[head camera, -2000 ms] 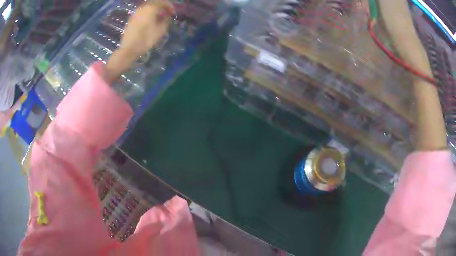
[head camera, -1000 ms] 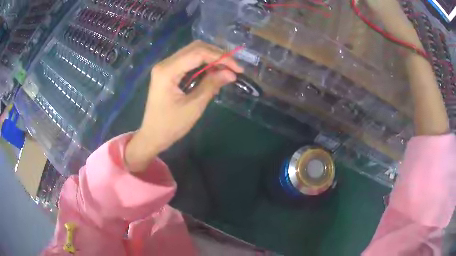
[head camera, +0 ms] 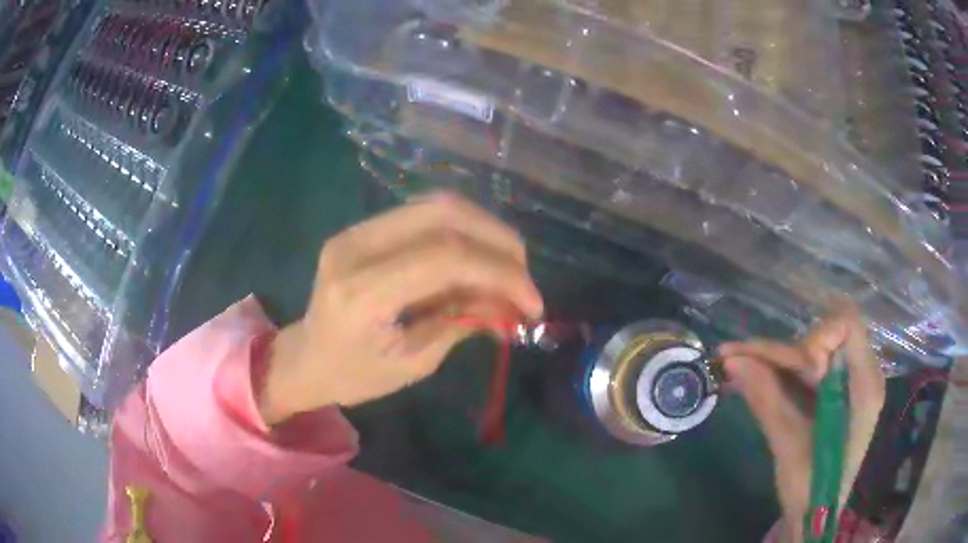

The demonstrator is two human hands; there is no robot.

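Observation:
The round silver and brass fixture [head camera: 621, 361] with a blue body stands on the green mat. A speaker driver [head camera: 679, 392] lies face up on its top. My left hand [head camera: 425, 297] is left of the fixture, its fingertips closed on something small and shiny with red lead wires [head camera: 496, 392]; the exact part is blurred. My right hand [head camera: 801, 392] is at the right side, its fingertips at the driver's edge, and it holds the green pen-like probe [head camera: 829, 445] against the palm. The probe's tip cannot be made out.
A thick stack of clear trays [head camera: 637, 138] stands behind the fixture, with a white label [head camera: 451, 100]. A blue-edged blister tray [head camera: 101, 202] with rows of discs is at the left. More rows of discs [head camera: 934, 117] are at the far right.
My left hand has moved down and right, towards the fixture. My right hand has come down from the top right with the green probe. A driver now lies on the fixture, which was bare.

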